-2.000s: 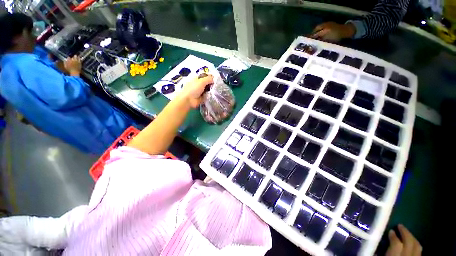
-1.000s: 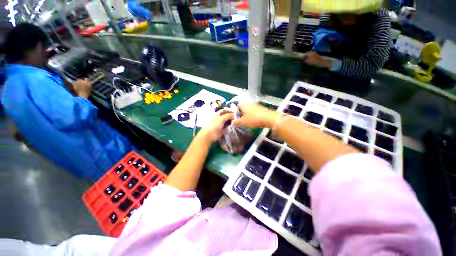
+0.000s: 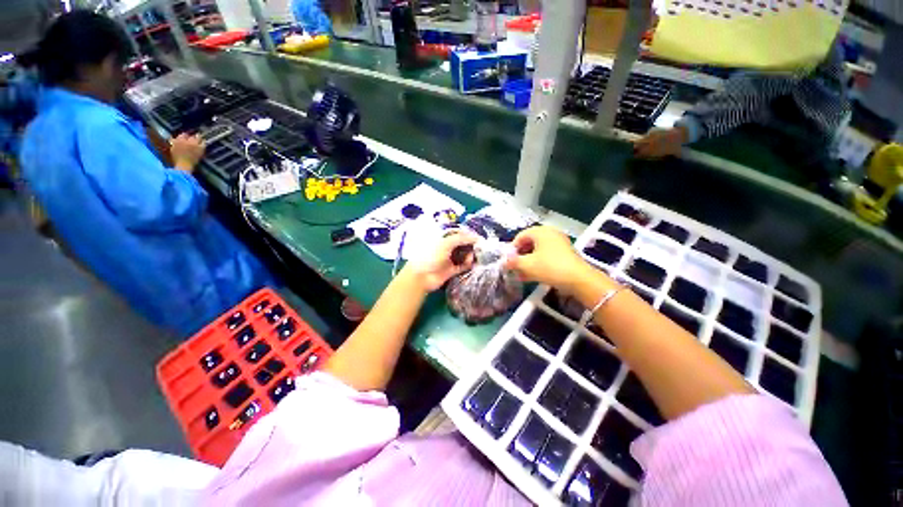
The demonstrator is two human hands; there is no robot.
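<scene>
A crinkled clear plastic bag of small reddish-grey parts sits at the green bench's front edge. My left hand grips the left side of its gathered top. My right hand grips the right side of the top. The white compartment tray lies tilted at the right, under my right forearm, with glossy black casings in its pockets. The white paper sheet lies behind the bag with black sample parts on it.
A red tray with dark parts is low at left. Yellow pieces, a power strip and a black fan stand back left. A person in blue sits left. Another person's striped sleeve shows across the bench, near a post.
My right hand has come over from the right side of the tray and joined my left at the bag's top. The view has shifted, showing more of the red tray.
</scene>
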